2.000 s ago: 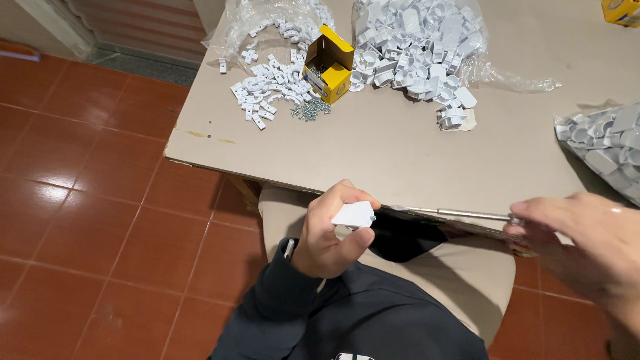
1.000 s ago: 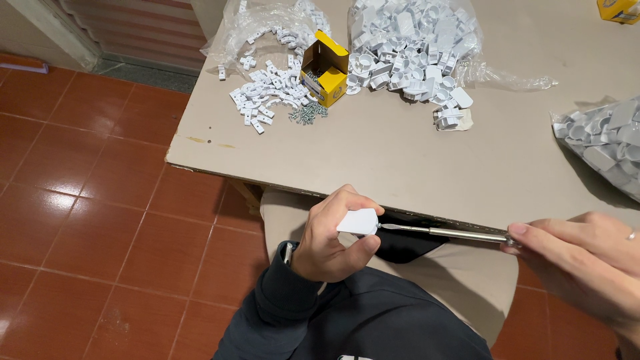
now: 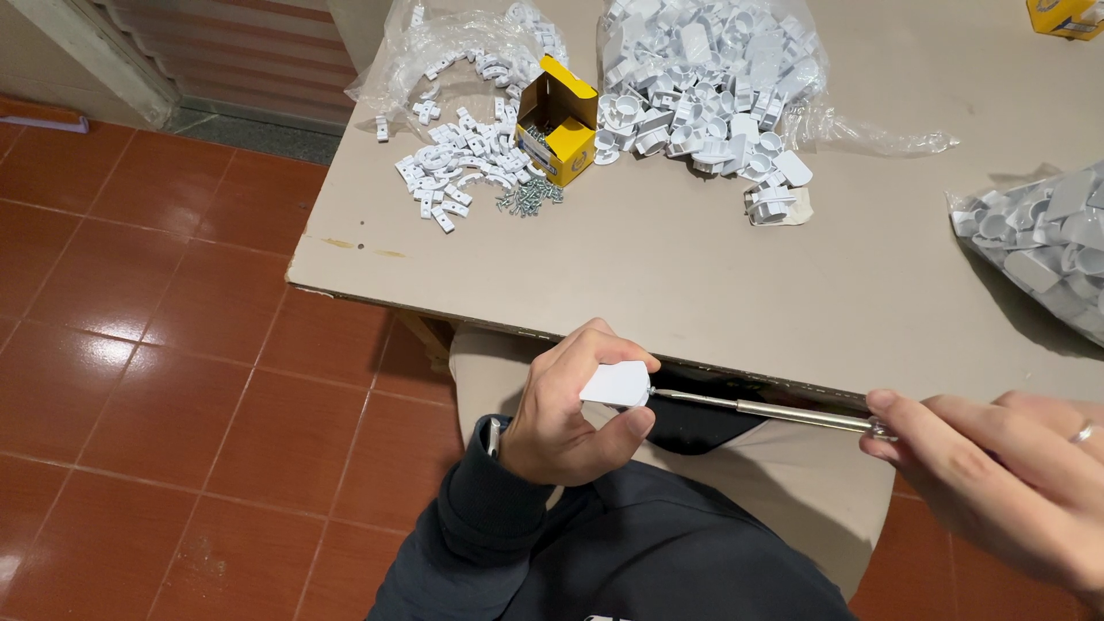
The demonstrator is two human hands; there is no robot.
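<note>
My left hand (image 3: 578,405) grips a white plastic part (image 3: 617,385) between thumb and fingers, just off the table's front edge. A small screw (image 3: 652,391) sits at the part's right end, and the tip of a screwdriver (image 3: 776,413) meets it. At the lower right, my right hand (image 3: 992,474) holds the screwdriver by its handle, which the fingers mostly hide. On the table lie small white plastic clips (image 3: 457,159), a pile of loose screws (image 3: 530,197) and an open yellow box (image 3: 569,142) with screws inside.
A plastic bag spills white plastic parts (image 3: 707,86) across the back of the table (image 3: 604,267). Another bag of white parts (image 3: 1048,246) lies at the right edge, and a second yellow box (image 3: 1068,17) at the back right. Red floor tiles (image 3: 155,371) show at left.
The screwdriver's shaft, partly hidden near the table edge two seconds ago, came into clear view at the white part's right end. It is still there, and both hands keep their grips.
</note>
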